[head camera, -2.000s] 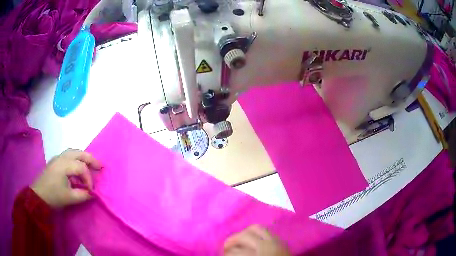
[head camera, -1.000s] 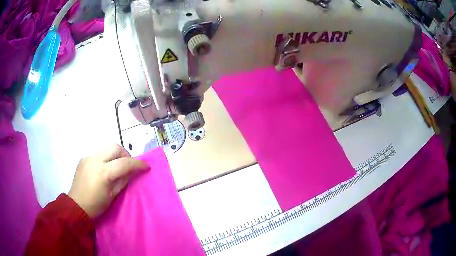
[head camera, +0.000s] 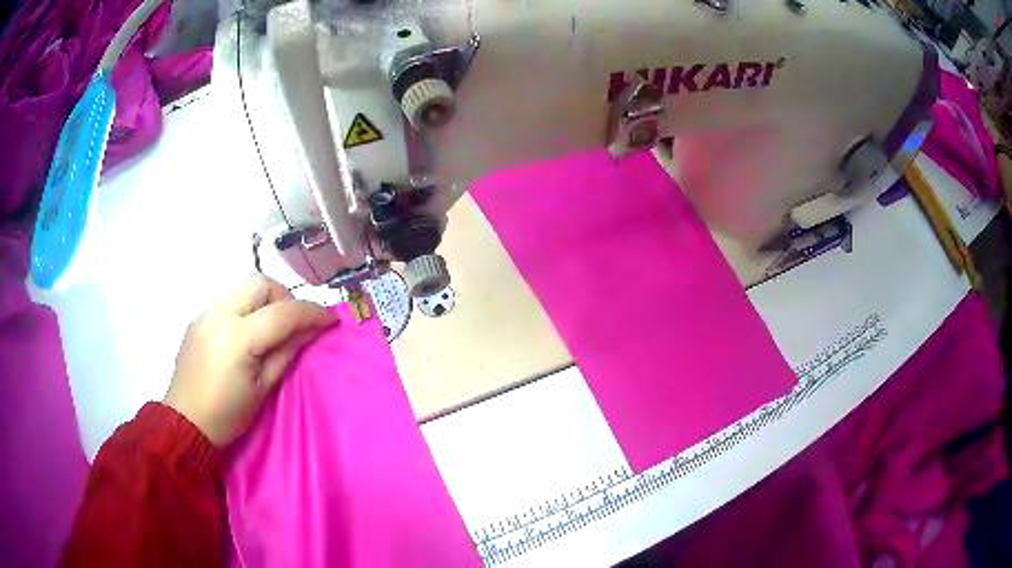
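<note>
A large bright pink fabric piece (head camera: 344, 444) runs from the presser foot (head camera: 358, 304) down to the bottom edge of the picture. Its top corner lies at the foot, over part of the shiny needle plate (head camera: 388, 302). My left hand (head camera: 246, 353), in a red sleeve, pinches the piece near that corner, just left of the foot. A flat rectangular pink cut piece (head camera: 644, 311) lies under the arm of the cream-white sewing machine (head camera: 533, 89). My right hand is out of the picture.
A light-blue oblong device (head camera: 73, 183) hangs from a pale tube at the left. Crumpled pink fabric (head camera: 67, 89) lies behind and left; more (head camera: 910, 444) is at the lower right. A printed ruler (head camera: 688, 444) runs along the table front. A yellow-brown stick (head camera: 941, 227) lies at the right.
The large pink piece has turned and moved up to the presser foot with my left hand. My right hand, seen at the bottom earlier, has left the picture. The rectangular piece still lies under the arm.
</note>
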